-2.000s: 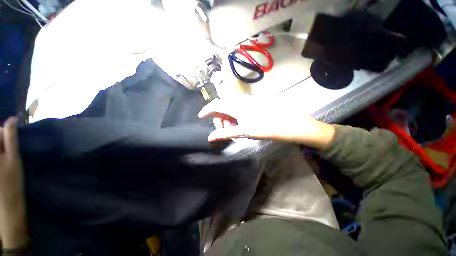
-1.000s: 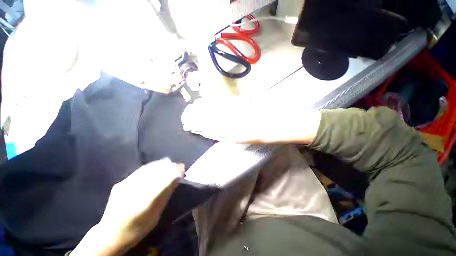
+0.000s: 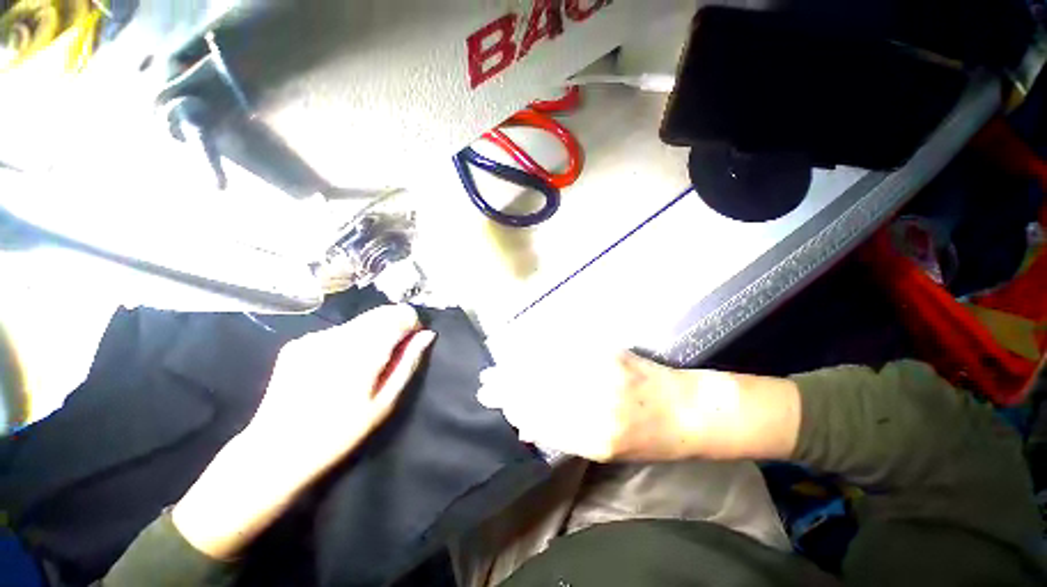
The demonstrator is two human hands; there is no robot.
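Observation:
A black garment piece lies on the white table, reaches up to the presser foot area and hangs over the front edge. My left hand rests on the cloth just below the presser foot, thumb and fingers close together; whether it pinches the cloth is not clear. My right hand is at the cloth's right edge by the table's front edge, overexposed, its fingertips washed out. The needle tip cannot be made out in the glare.
The machine head with red lettering spans the top. Scissors with red and dark blue handles lie behind the needle area. A dark screen stands on a round base at right. A red basket is below the table.
My left hand has moved up and right to beside the presser foot. My right hand has moved down and right. The cloth's top edge now sits lower in view, and the machine head shows more fully.

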